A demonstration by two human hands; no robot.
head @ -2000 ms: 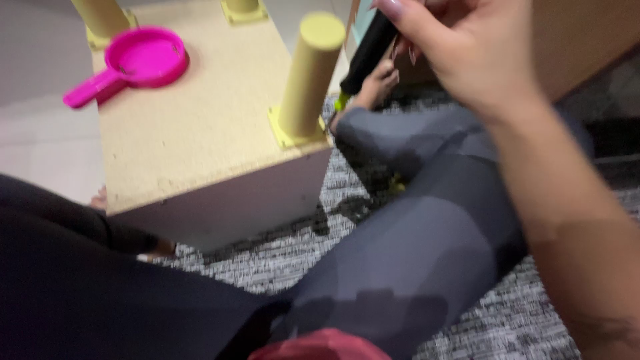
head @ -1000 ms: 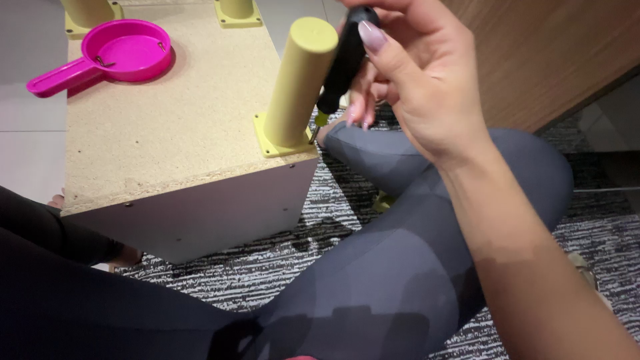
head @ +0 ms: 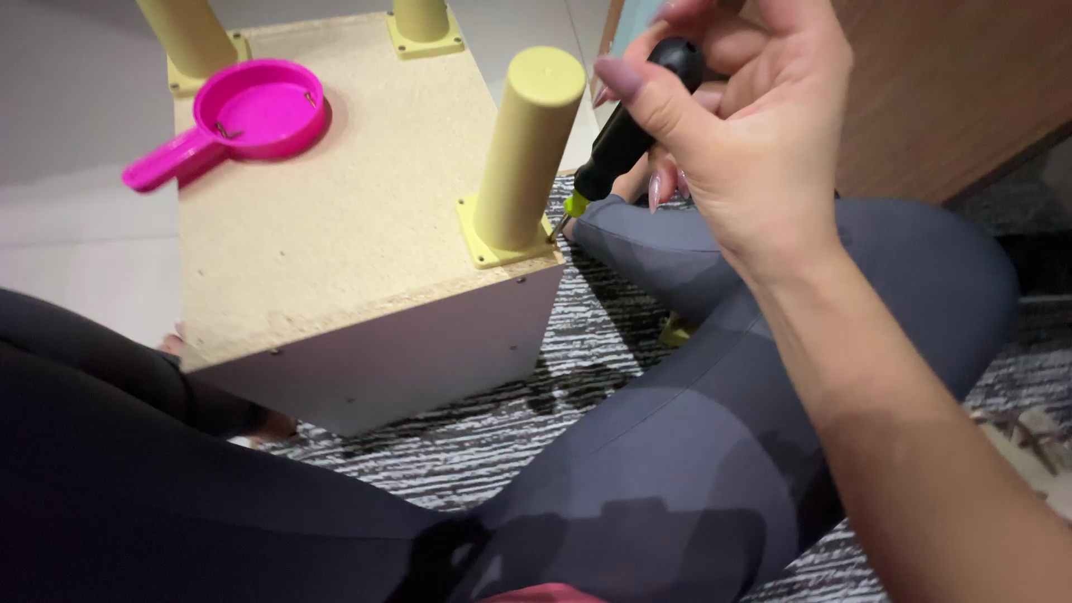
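My right hand (head: 754,126) is closed around the black handle of a screwdriver (head: 624,146) with a lime-green collar. The shaft slants down to the near right corner of a yellow leg's square mounting plate (head: 507,243), its tip at or beside the corner hole. That cylindrical yellow leg (head: 532,155) stands upright on a particleboard panel (head: 360,201), the upper face of an overturned box-shaped piece of furniture. A bright pink round dish with a handle (head: 264,113) rests on the panel at the left, holding several small screws (head: 226,131). My left hand is out of view.
Two more yellow legs (head: 188,38) (head: 423,21) stand at the panel's far edge. My bent leg in grey leggings (head: 662,452) lies near the box's right side, over a striped rug (head: 469,435). A wooden panel (head: 946,84) rises at the upper right.
My right hand's fingers have shifted around the screwdriver handle, while the tool stays beside the same plate corner. The pink dish remains on the panel.
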